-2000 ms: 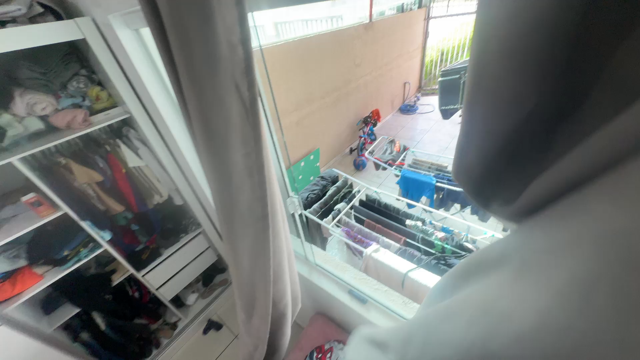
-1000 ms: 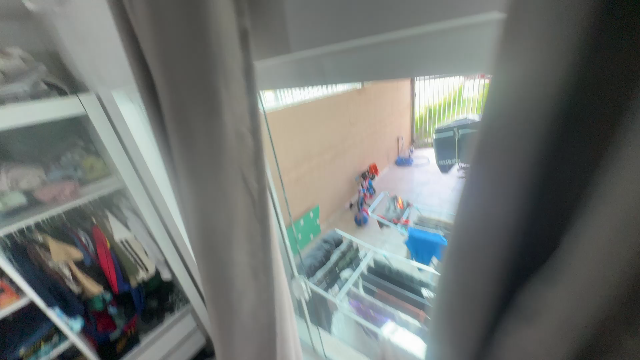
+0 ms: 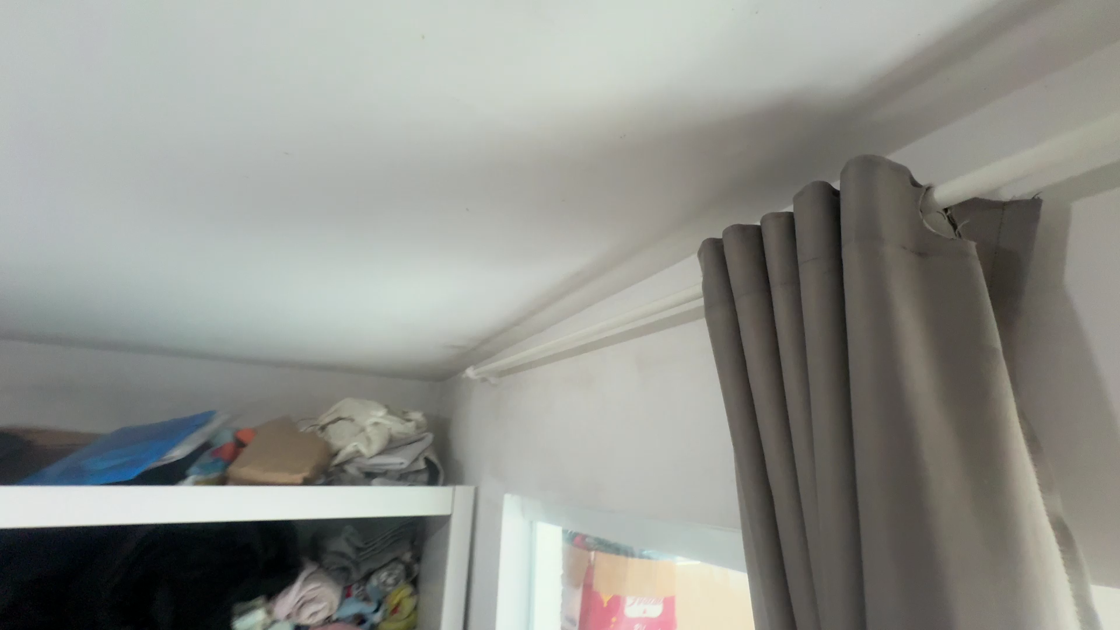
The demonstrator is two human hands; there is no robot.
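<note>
Neither my left hand nor my right hand shows in the head view. A grey curtain (image 3: pixel 910 394) hangs in gathered folds at the right, threaded on a white curtain rod (image 3: pixel 604 331) that runs along the wall just below the ceiling. At the curtain's right top edge an opening with frayed threads lets the rod through, and a further piece of grey cloth shows behind it. The curtain's lower part is out of view.
A white wardrobe (image 3: pixel 262 503) stands at the lower left, with a blue flat item (image 3: pixel 140 446), a brown package (image 3: pixel 282 453) and folded cloths (image 3: pixel 376 433) on top. Rolled clothes (image 3: pixel 308 595) lie inside. A white window frame (image 3: pixel 516 560) is below the rod.
The view has swung up strongly, from the window and the clothes racks outside to the ceiling and the curtain rod. Only one gathered curtain now shows clearly, at the right.
</note>
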